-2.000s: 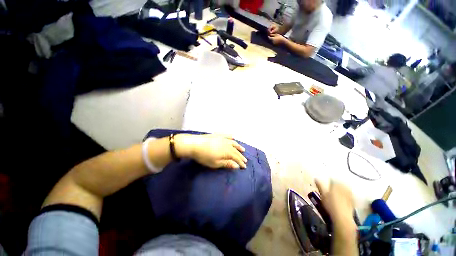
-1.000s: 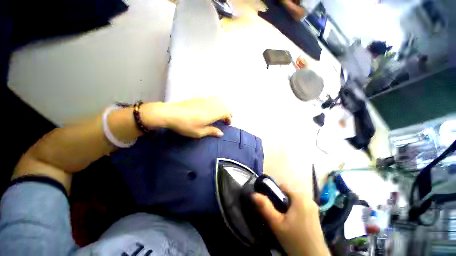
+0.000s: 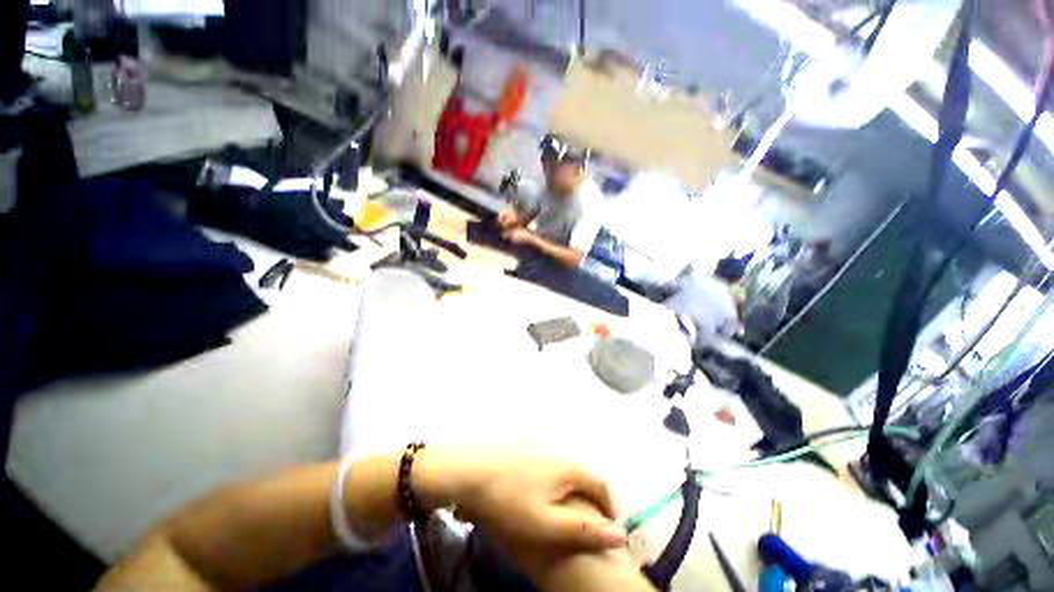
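Observation:
My left hand is at the bottom centre, fingers bent; what its fingertips touch cannot be told. Skin at the bottom edge beside it looks like my right wrist; the right hand's fingers are hidden or cut off. A silvery edge, seemingly the steam iron, shows below my left wrist, mostly covered. A little of the navy garment shows at the bottom edge under my left forearm. The pale padded sleeve board points away from me.
A dark hose with a green line curves at the right. Beyond are a grey block, round pad and second iron. Dark cloth heaps lie left. Blue roll is lower right. A person sits opposite.
The view has tilted up, showing more of the room. The iron, held on the garment by my right hand a second ago, is now mostly hidden. My left hand is now near my right wrist.

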